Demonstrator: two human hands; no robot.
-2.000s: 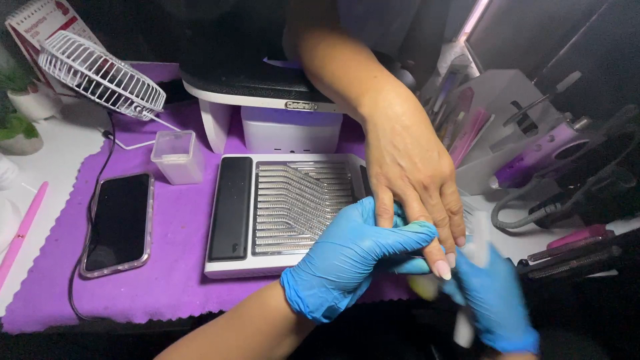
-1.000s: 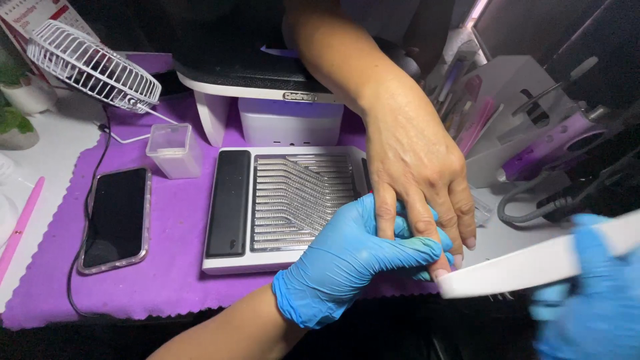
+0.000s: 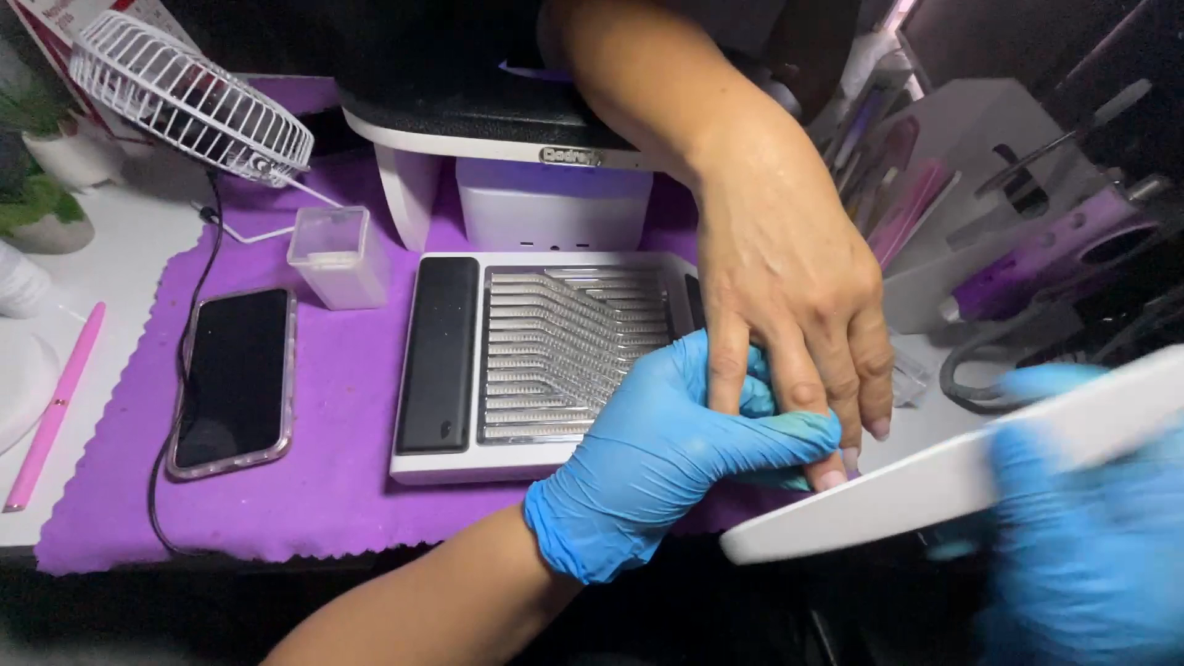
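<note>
My left hand, in a blue glove, grips a finger of another person's hand, its thumb lying across the finger near the tip. That bare hand reaches down from the top, palm down. At the lower right my right hand, also gloved in blue and blurred, holds a white nail file. The file slants down to the left, its edge by the nail of the held finger; whether they touch I cannot tell. Behind my left hand lies a white nail dust collector with a metal grille, partly covered by the glove.
A black padded armrest stands behind the collector. On the purple cloth lie a smartphone, a cable and a clear plastic container. A white fan and pink pen-like tool are left; a tool holder and purple nail drill are right.
Two seconds ago my right hand was close beside the held fingers; it has moved right, and the white file now shows clearly. My left hand keeps its grip on the finger.
</note>
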